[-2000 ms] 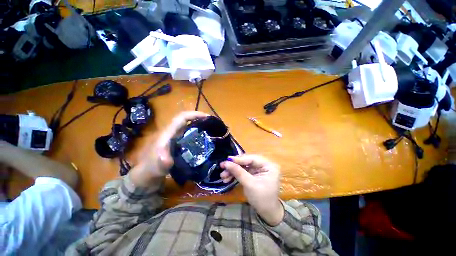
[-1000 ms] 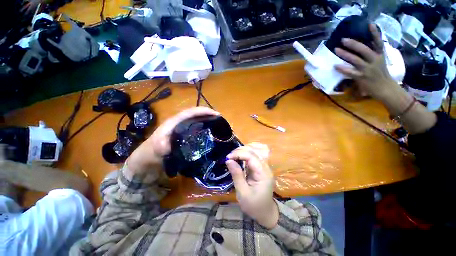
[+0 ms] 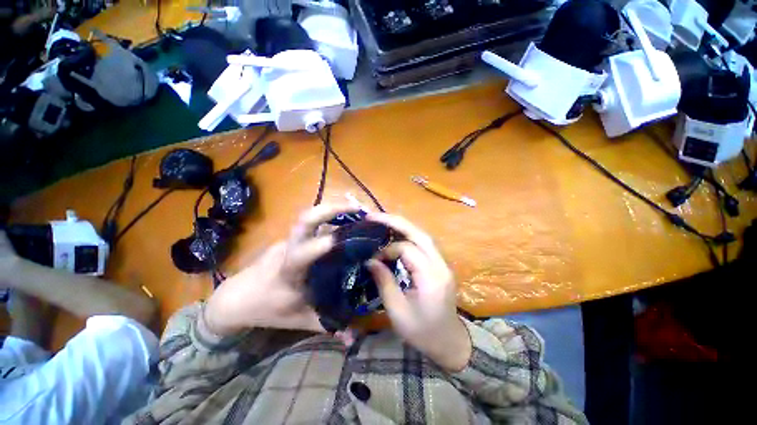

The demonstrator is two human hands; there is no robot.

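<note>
A black camera head shell (image 3: 336,278) is held in front of my chest, its inside partly covered by my fingers. My left hand (image 3: 278,278) is closed around its left side. My right hand (image 3: 423,290) is on its right side, with the thumb and fingers at the opening. Any wire or plug at my right fingertips is too blurred and hidden to tell. The yellow-orange hand tool (image 3: 444,191) with pale ends lies on the bench to the right.
Loose black lens modules (image 3: 232,195) lie at left. White camera units with antennas (image 3: 307,91) stand behind; more (image 3: 552,79) stand at right with black cables. A parts tray (image 3: 456,50) is at the back. Another person's arm (image 3: 75,290) is at the left edge.
My left hand has shifted inward around the head shell, which has turned so its circuit board no longer shows. The other person's hand at right is gone; a white unit now stands there.
</note>
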